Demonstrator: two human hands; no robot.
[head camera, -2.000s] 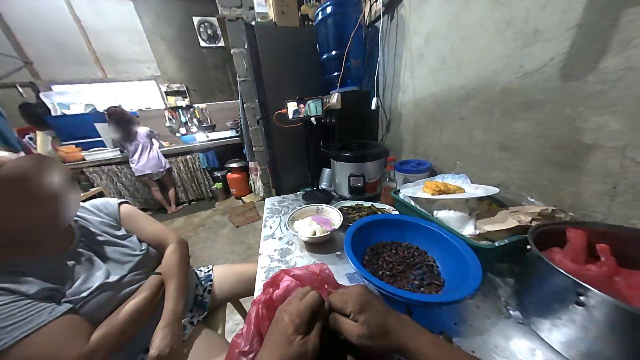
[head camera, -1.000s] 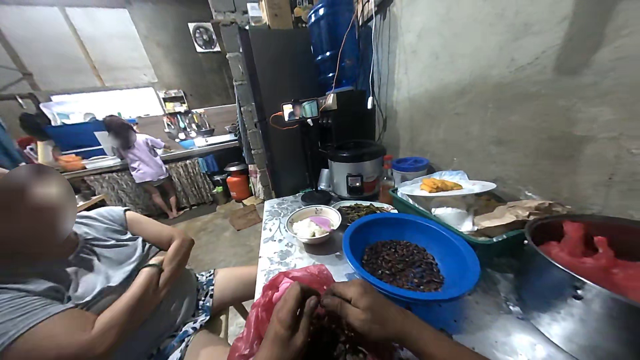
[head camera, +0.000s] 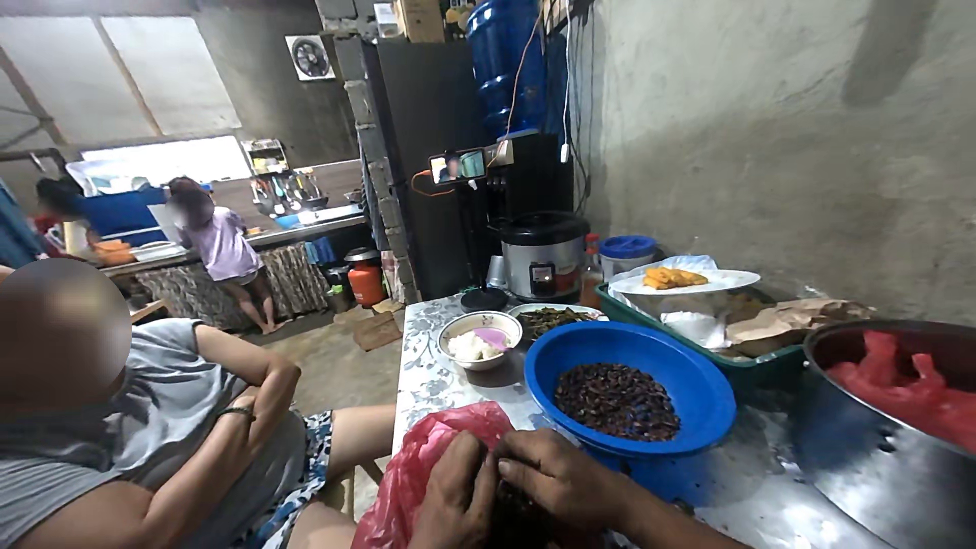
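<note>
Both my hands meet low in the middle, over a red plastic bag (head camera: 427, 450) at the table's near edge. My left hand (head camera: 457, 492) has its thumb and fingers bent together at the bag. My right hand (head camera: 560, 476) touches it from the right, fingertips pinched. Whatever lies between the fingertips is too small to tell. Dark small pieces show in shadow below the hands. Just beyond my right hand stands a blue plastic basin (head camera: 705, 381) holding many dark brown beans or seeds (head camera: 618, 400).
A bowl of rice (head camera: 476, 347), a plate of cooked greens (head camera: 553, 320) and a rice cooker (head camera: 543, 255) stand behind. At right are a green tray (head camera: 770, 366) and a large metal pot (head camera: 877, 450). A seated person (head camera: 175, 412) is close on the left.
My fingers have shifted slightly, staying close together over the red bag. The seated person's arms have moved a little. The basin stays in place.
</note>
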